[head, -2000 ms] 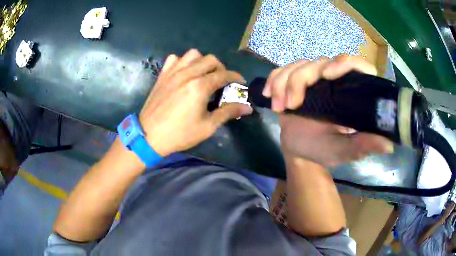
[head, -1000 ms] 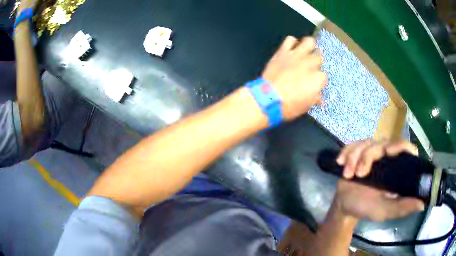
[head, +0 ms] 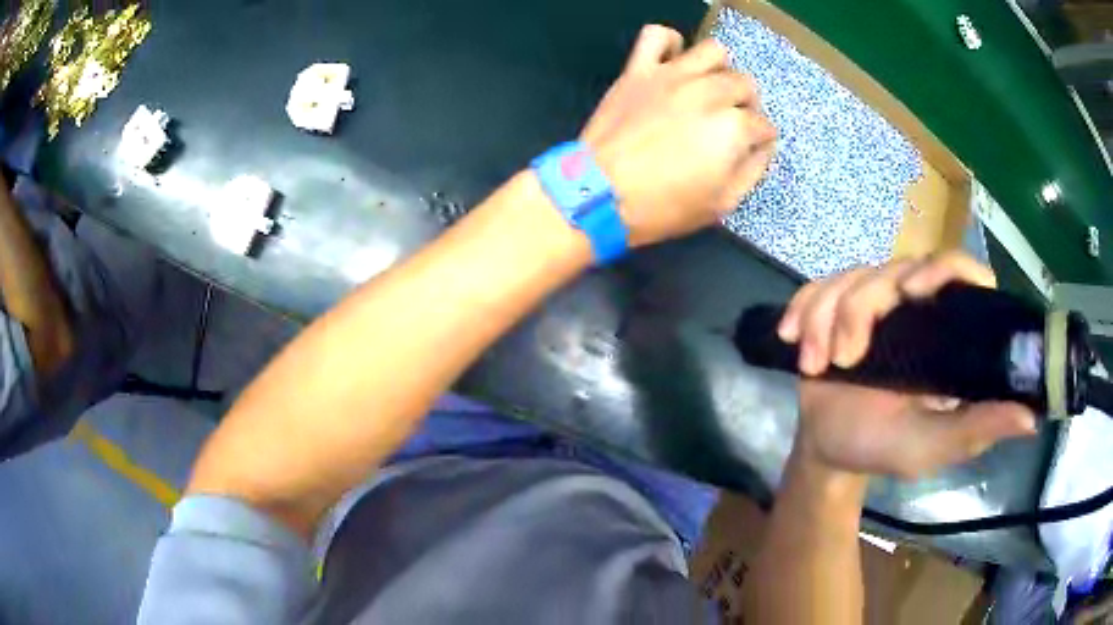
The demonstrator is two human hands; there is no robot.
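My right hand (head: pixel 897 366) is closed around the thick black ribbed electric screwdriver (head: pixel 940 348), its nose pointing left over the bench. My left hand (head: pixel 684 134), with a blue wrist strap, is at the left edge of the screw box (head: pixel 812 159), fingers curled at the tiny silvery-blue screws. Its fingertips are partly hidden, and I cannot tell whether they hold a screw. Three white plastic housings (head: pixel 320 97) lie apart on the dark green bench at the upper left.
A pile of gold contacts (head: pixel 92 61) lies at the far upper left, near another person's arm (head: pixel 31 275). Small dark specks lie on the bench left of my forearm. A green conveyor (head: pixel 1013 134) with small white parts runs at the right. The black cable (head: pixel 964 525) curves below the screwdriver.
Two seconds ago my left hand held a white housing under the screwdriver nose. That hand is now empty of it and at the screw box, and one more housing shows on the bench.
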